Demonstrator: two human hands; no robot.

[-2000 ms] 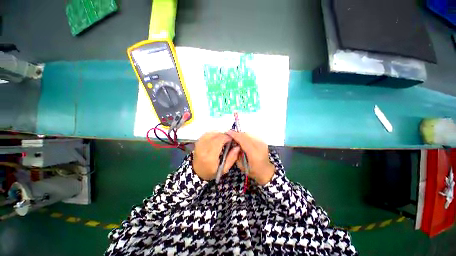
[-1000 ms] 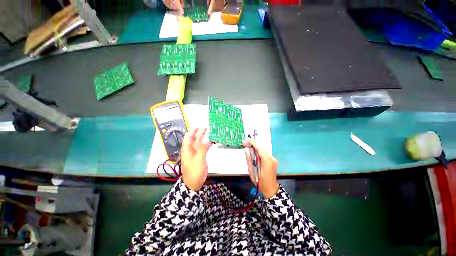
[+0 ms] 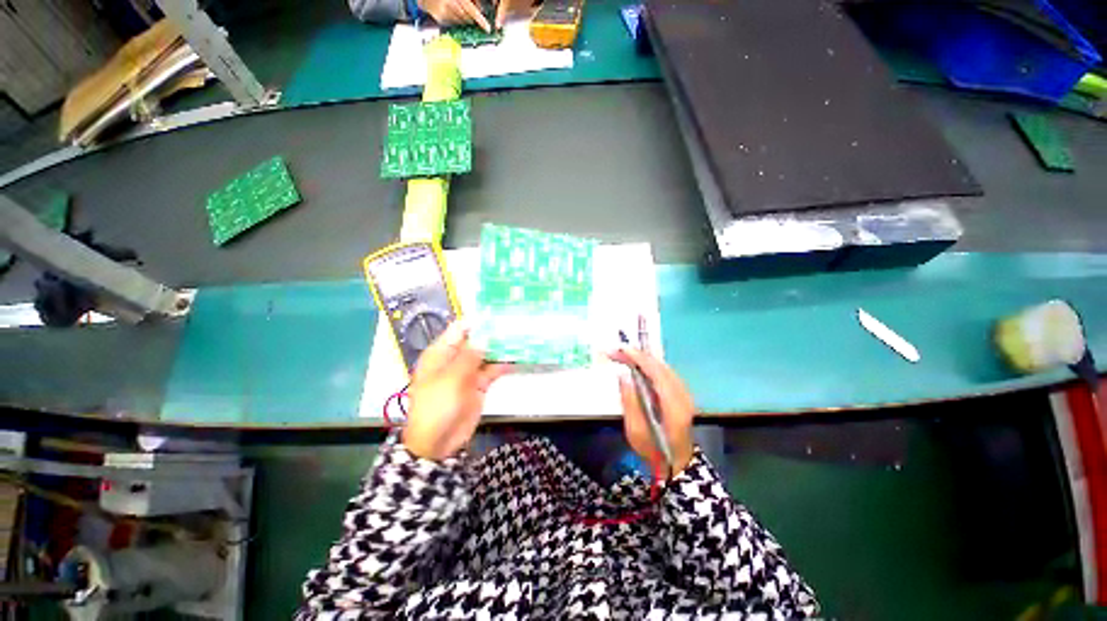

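A green circuit board (image 3: 535,291) is held up, tilted, above the white sheet (image 3: 631,281), with glare on its lower part. My left hand (image 3: 444,394) grips its lower left corner. My right hand (image 3: 657,406) holds the dark test probes (image 3: 651,412), tips pointing forward, with its fingertips at or near the board's lower right corner; contact is unclear. The yellow-rimmed multimeter (image 3: 415,301) lies on the sheet's left side, partly behind my left hand. Thin red lead wire (image 3: 595,519) loops below my right hand.
Another board (image 3: 427,138) lies on the yellow-green bar (image 3: 425,211); one more (image 3: 253,200) lies left on the belt. A black-topped box (image 3: 811,115) stands right. A white strip (image 3: 889,335) and pale yellow roll (image 3: 1039,336) lie on the bench. Another person's hands (image 3: 459,12) work opposite.
Over two seconds, the board has gone from lying on the sheet to being held up. My hands have moved apart. Since one second ago, the board has turned flatter towards the camera.
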